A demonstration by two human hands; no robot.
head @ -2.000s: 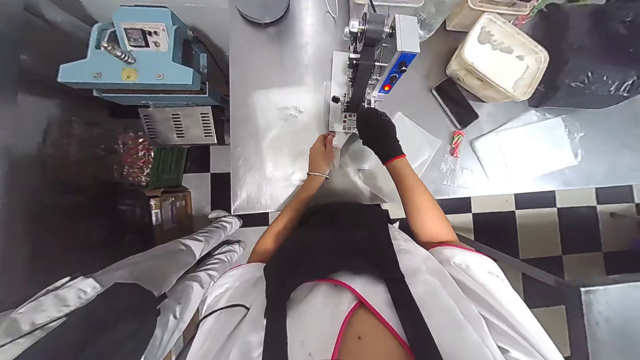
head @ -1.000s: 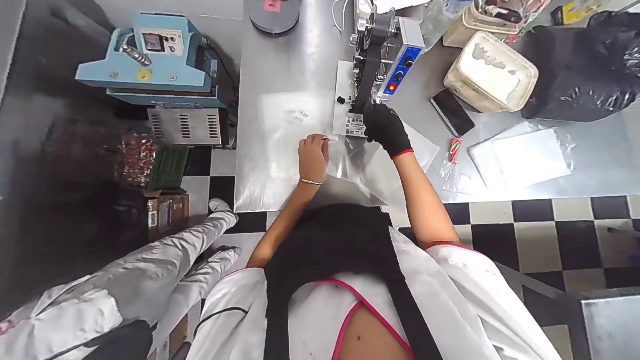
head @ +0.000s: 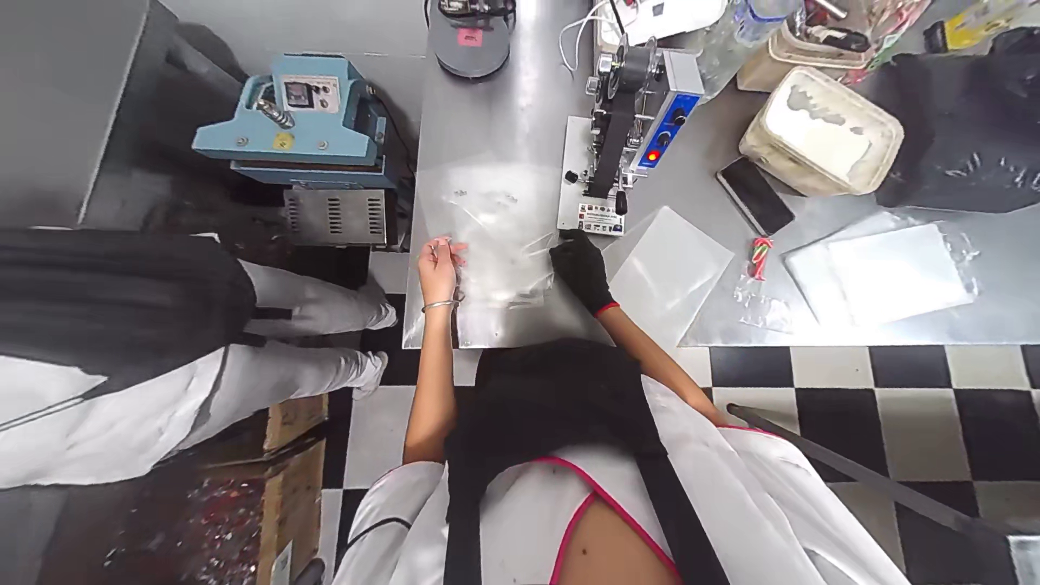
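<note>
My bare left hand [head: 439, 264] is at the left side of a stack of clear plastic bags [head: 497, 231] on the steel table, fingers curled; whether it pinches a bag cannot be told. My right hand [head: 581, 268], in a black glove, touches the right side of the same bags, just below the base plate of a tabletop ribbon coding machine [head: 621, 122]. That machine has a blue control panel [head: 669, 130] with a red light lit. More clear bags [head: 670, 268] lie to the right of my gloved hand.
A phone [head: 756, 196], a tub with white contents [head: 829, 130], a red-and-green striped item [head: 760, 258] and more plastic bags [head: 886, 272] lie right. A light-blue press [head: 301, 122] stands left. Another person [head: 122, 325] stands at the left. The steel table's front edge [head: 853, 344] is near my body.
My left hand has moved left, away from the coding machine's base, to the bags' left side. My gloved hand has come down from the machine to the bags' right side.
</note>
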